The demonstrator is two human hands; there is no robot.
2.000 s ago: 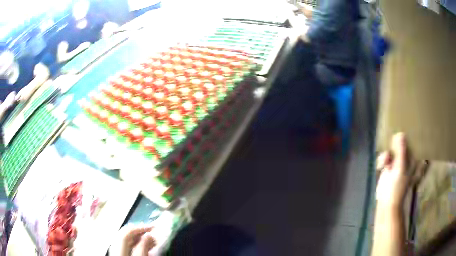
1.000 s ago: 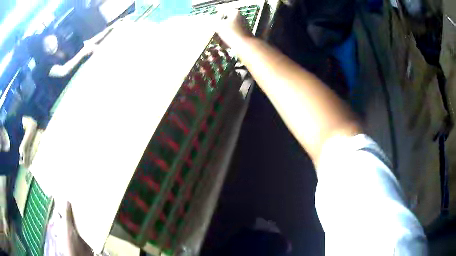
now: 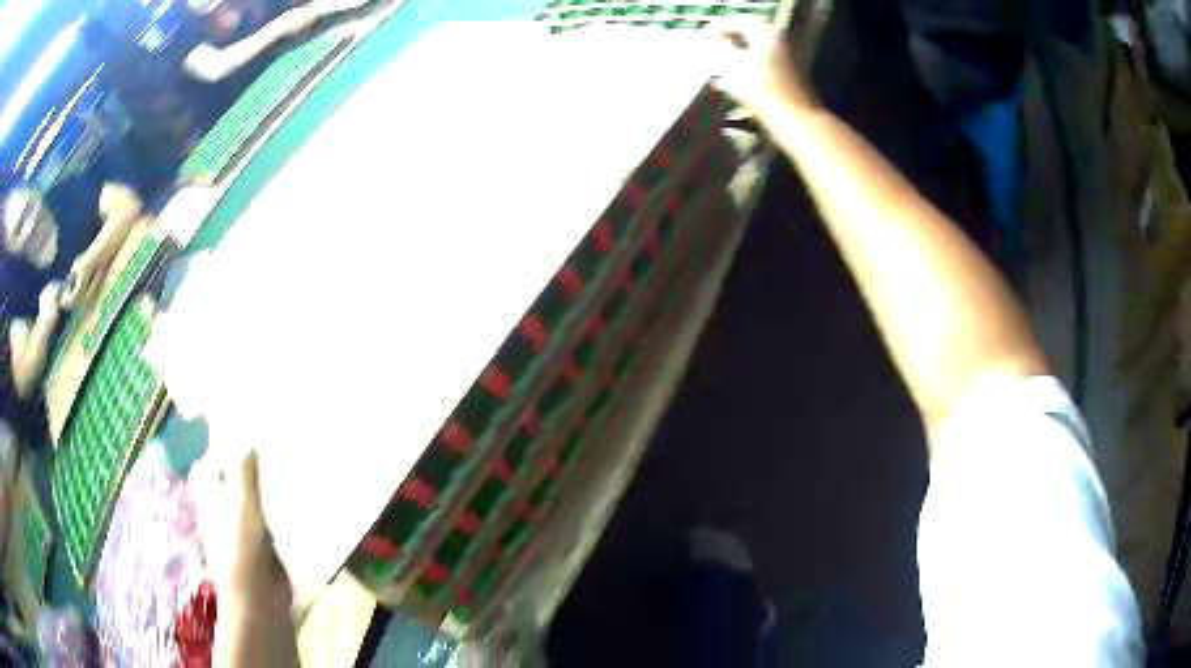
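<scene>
A cardboard sheet (image 3: 431,261), nearly white in glare, lies over the stack of filled layers (image 3: 523,379). Red hooks and green pieces show in rows along the stack's right side, under the sheet's edge. My right hand (image 3: 764,76) holds the sheet's far right corner, arm stretched forward. My left hand (image 3: 246,522) is at the sheet's near left edge, thumb against it; its fingers are partly hidden. The tops of the covered hooks are hidden.
Green grid layers (image 3: 105,431) lie at the left, with more (image 3: 640,13) beyond the sheet. A clear bag (image 3: 150,548) with red hooks (image 3: 196,626) is at the lower left. People's arms (image 3: 98,242) reach in across the table. Brown cardboard (image 3: 1110,287) stands at the right.
The sheet has come from my right side onto the stack and now covers its top. Since one second ago it lies lower and flatter, with the hooks along its right edge covered.
</scene>
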